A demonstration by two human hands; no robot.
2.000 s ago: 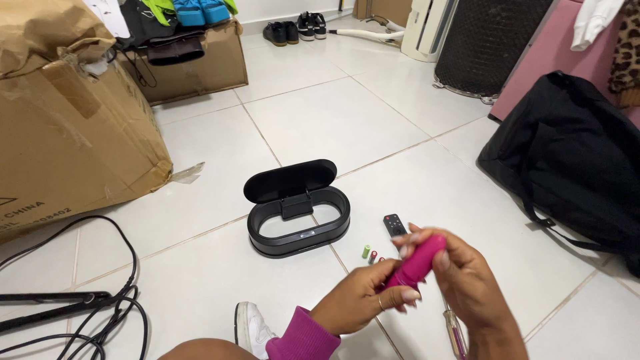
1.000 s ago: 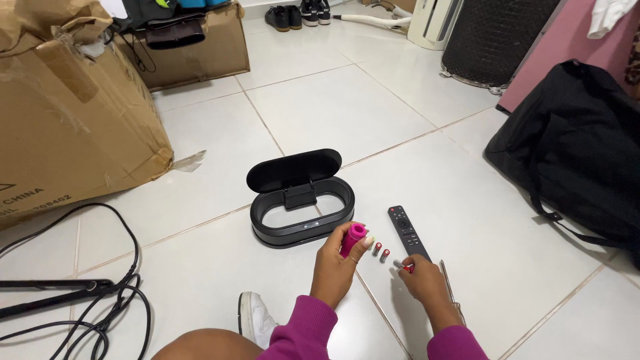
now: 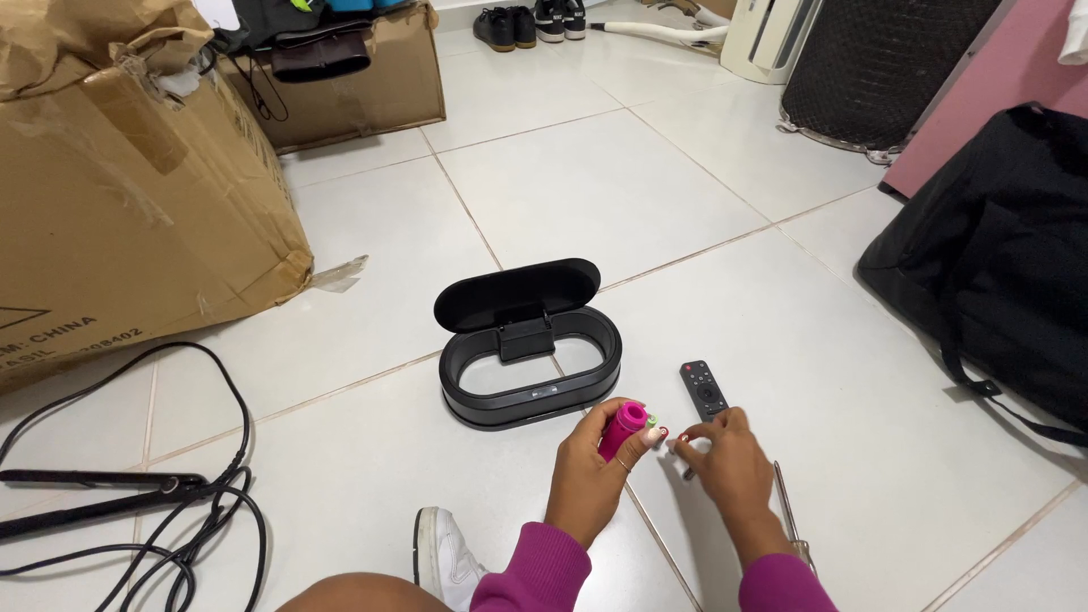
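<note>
My left hand (image 3: 591,476) holds a magenta plastic cylinder (image 3: 626,425) with its open round end tilted up. Just beyond its thumb, a green battery (image 3: 652,421) and a red-ended one (image 3: 663,433) show in part. To the right, my right hand (image 3: 731,467) pinches a small red-ended battery (image 3: 682,439) between thumb and finger, above the floor tiles. A black remote control (image 3: 704,387) lies just beyond that hand. Left of the remote, a black oval ring-shaped frame (image 3: 531,408) stands on the floor with its lid (image 3: 517,295) raised.
A screwdriver (image 3: 789,510) lies beside my right wrist. At the left are a black hair straightener (image 3: 102,493) with a coiled cord and a large cardboard box (image 3: 144,195). A black bag (image 3: 994,280) rests at the right. My white shoe (image 3: 446,552) is near the bottom.
Two seconds ago both hands were together at the magenta cylinder. They have since parted; the cylinder remains in my left hand, while my right hand has taken hold of a small battery.
</note>
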